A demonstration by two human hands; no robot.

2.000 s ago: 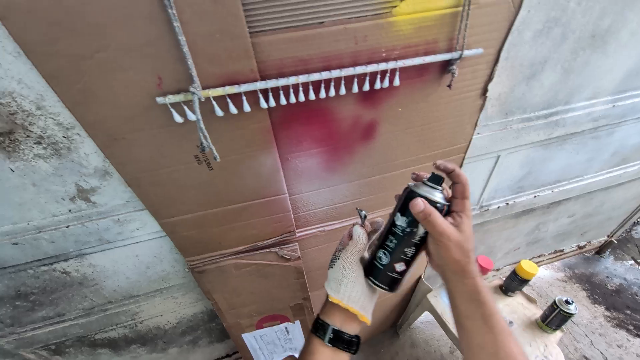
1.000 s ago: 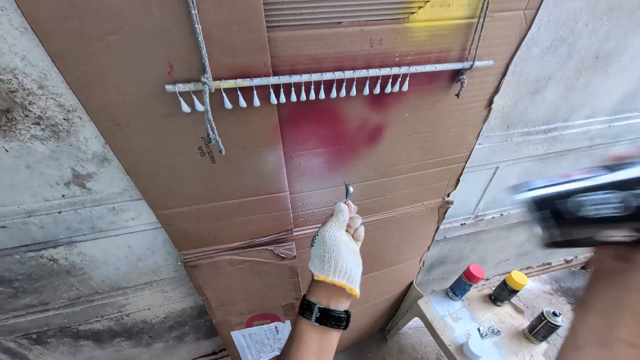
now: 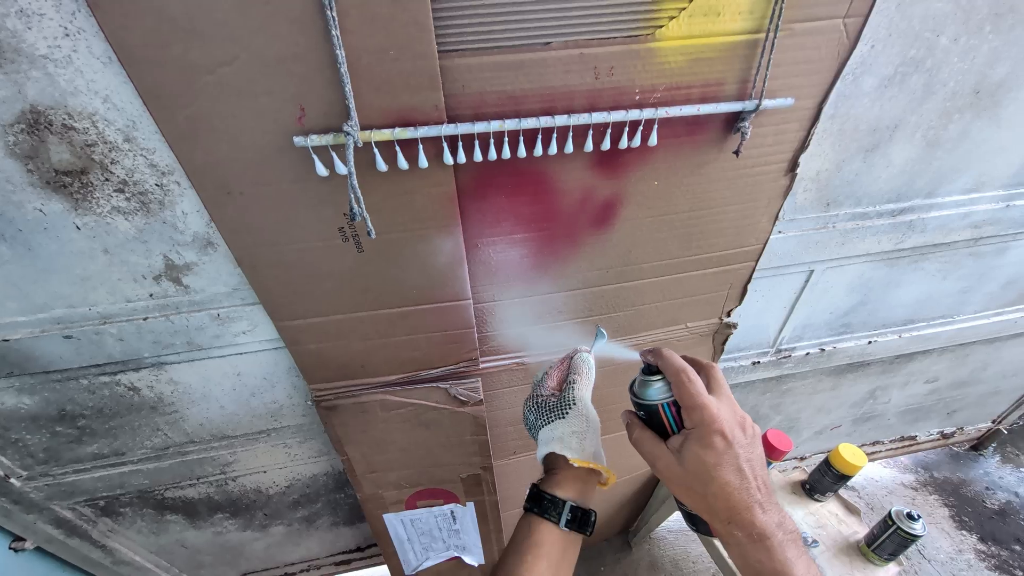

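My left hand (image 3: 566,404), in a dotted white knit glove with a yellow cuff, pinches a small teardrop-shaped piece (image 3: 599,338) that points upward. Just right of it, my bare right hand (image 3: 700,428) grips a black spray can (image 3: 658,404), with a finger on its nozzle. A white mist leaves the nozzle, passes over the piece and spreads leftward. Above both hands, a thin rod (image 3: 480,126) carries a row of small white teardrop-shaped pieces (image 3: 522,146) on wire hooks. Two cords (image 3: 342,72) hold the rod.
A tall cardboard sheet (image 3: 384,264) with red and yellow paint marks stands behind, against stained metal panels (image 3: 896,240). At lower right, a small table (image 3: 808,520) bears a red-capped can (image 3: 776,445), a yellow-capped can (image 3: 834,472) and an uncapped can (image 3: 894,534). A printed paper (image 3: 434,534) is on the cardboard.
My right hand, blurred at the far right one second ago, has come back beside my left hand with the can. Spray now comes from the nozzle; none shows in the earlier frames.
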